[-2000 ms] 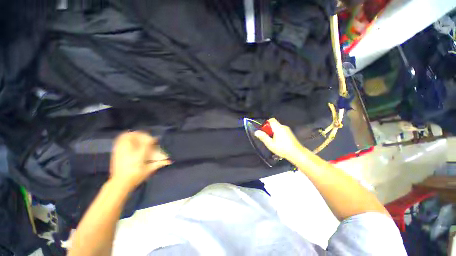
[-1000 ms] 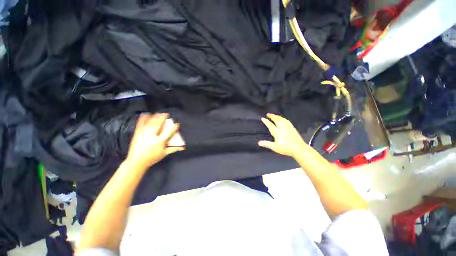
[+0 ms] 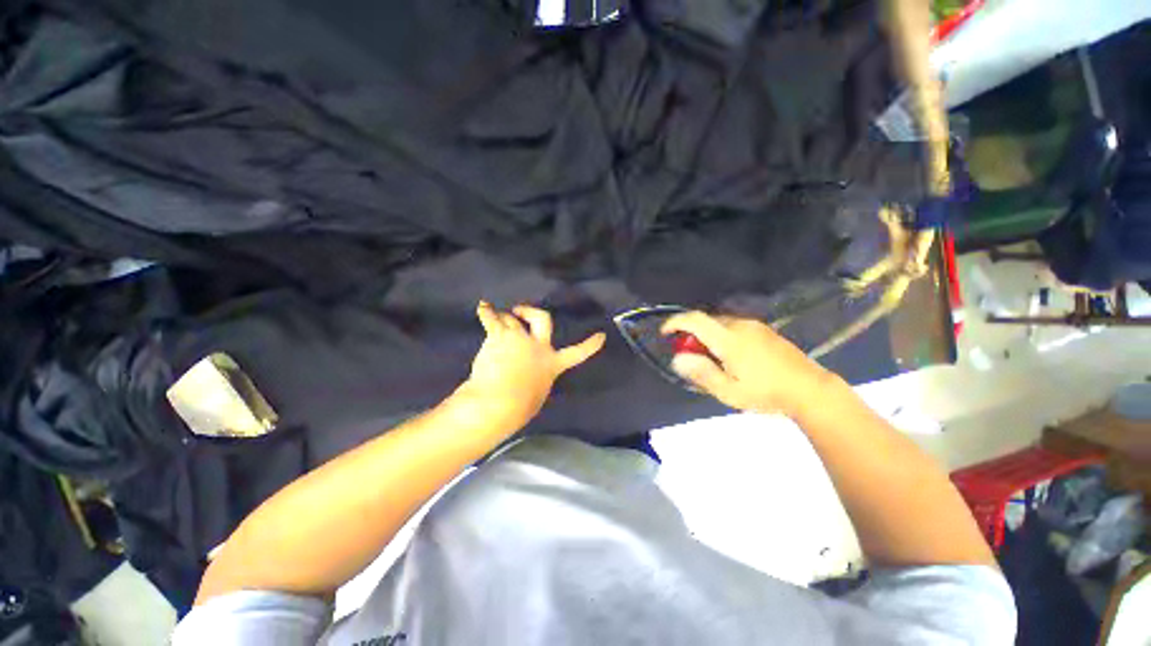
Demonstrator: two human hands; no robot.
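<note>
The steam iron (image 3: 656, 341) has a pointed metal soleplate and a red part at the handle. My right hand (image 3: 745, 362) is closed around its handle, with the tip pointing left over the dark garment (image 3: 505, 284). My left hand (image 3: 518, 364) lies on the dark cloth left of the iron, fingers spread, with one finger pointing toward the iron's tip. A cream wedge-shaped block (image 3: 222, 396) lies on the dark surface at the left, apart from my left hand.
A large crumpled heap of dark garments (image 3: 379, 126) lies behind the work. The tan steam hose (image 3: 932, 139), tied with cord and dark wrap, hangs at the right. A shiny strip (image 3: 578, 11) shows at the top edge. A red stool-like object (image 3: 1010, 486) stands at the right.
My right hand, empty one second ago, has taken hold of the iron, which has moved left from the right end. My left hand has let go of the cream block and moved right.
</note>
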